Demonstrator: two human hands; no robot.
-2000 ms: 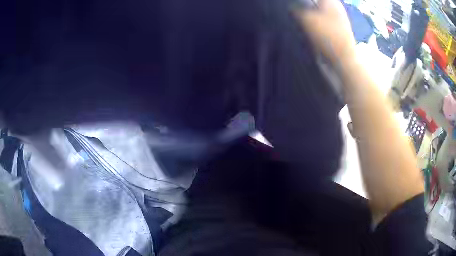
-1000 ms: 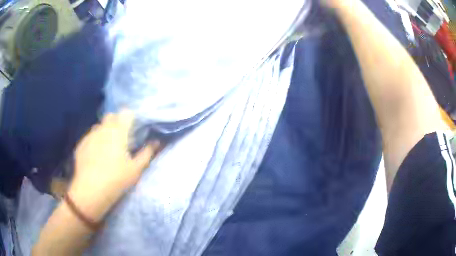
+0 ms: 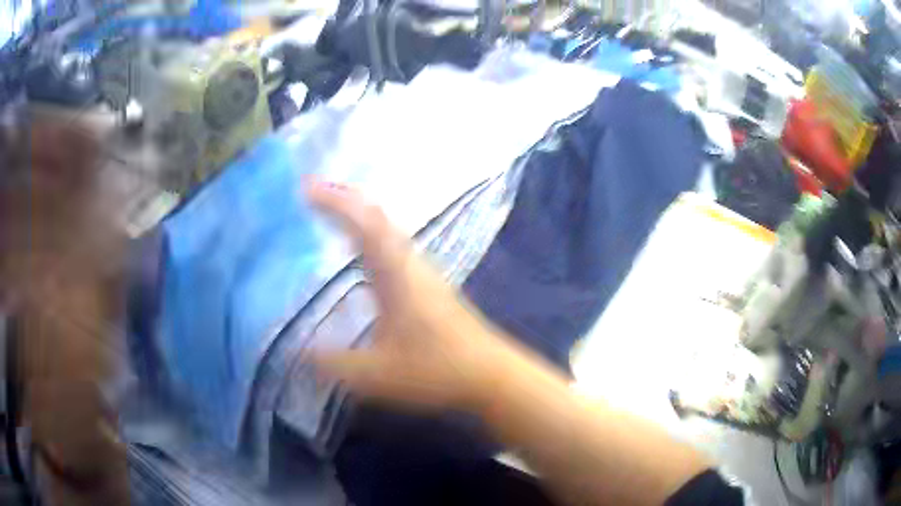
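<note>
A pile of light blue-grey panels [image 3: 425, 128] lies in front of me, brightly lit, its layered edges running diagonally. Plain navy cloth [image 3: 583, 217] lies along its right side. My right hand [image 3: 395, 306] is over the pile's near edge, blurred, thumb and fingers apart, with nothing seen in it. My left hand [image 3: 59, 198] is at the left edge of the picture, heavily blurred; its fingers and anything in them cannot be made out.
A white tabletop [image 3: 662, 306] is to the right of the pile. Red and yellow items [image 3: 820, 143] are at the upper right. A cream-grey machine part [image 3: 232, 94] stands behind the pile at upper left. Cluttered small items and cables are at the right.
The pile now shows whole, lying farther forward. My right hand has come from the top to the middle of the picture, open. My left hand has left the cloth's near part and moved to the left edge.
</note>
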